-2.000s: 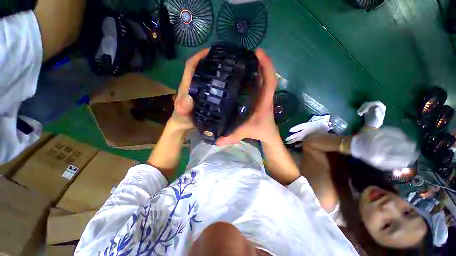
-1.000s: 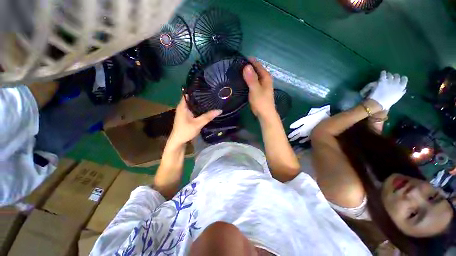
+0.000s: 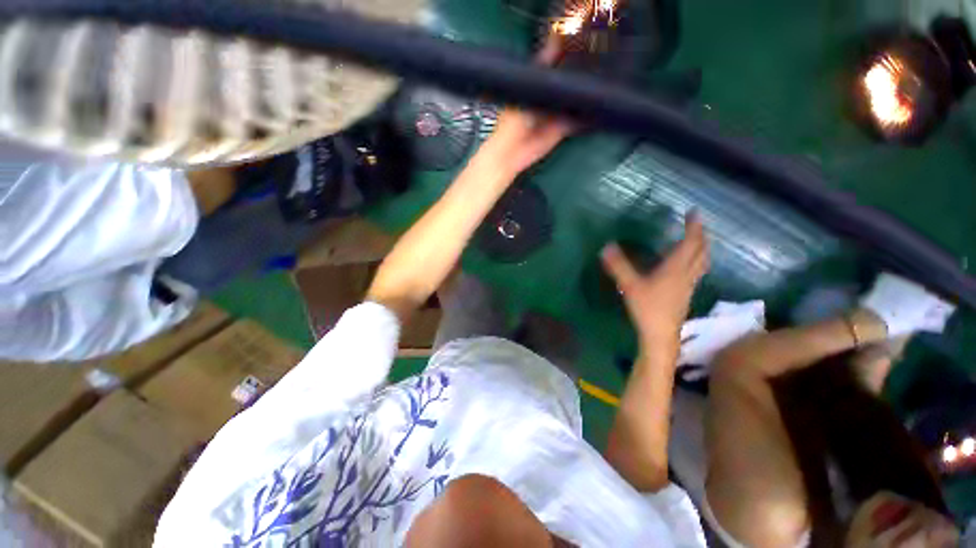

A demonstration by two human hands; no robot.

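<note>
My left hand reaches forward to a black desk fan with an orange glow at the top edge. The black cable crosses over the fingers, so I cannot tell whether they hold the fan. My right hand is empty over the bench, thumb and fingers apart. A dark round grille with a small centre badge lies below my left hand. Another grille lies further left, blurred.
A black cable crosses the view near the camera. A cream-white ribbed fan cage hangs upper left. A neighbour in white gloves is at right. An open carton and closed cartons are at left. Another fan glows upper right.
The fan that both hands held in front of me is out of them. My left hand has moved forward; my right hand has moved right and opened. The cable has come into view.
</note>
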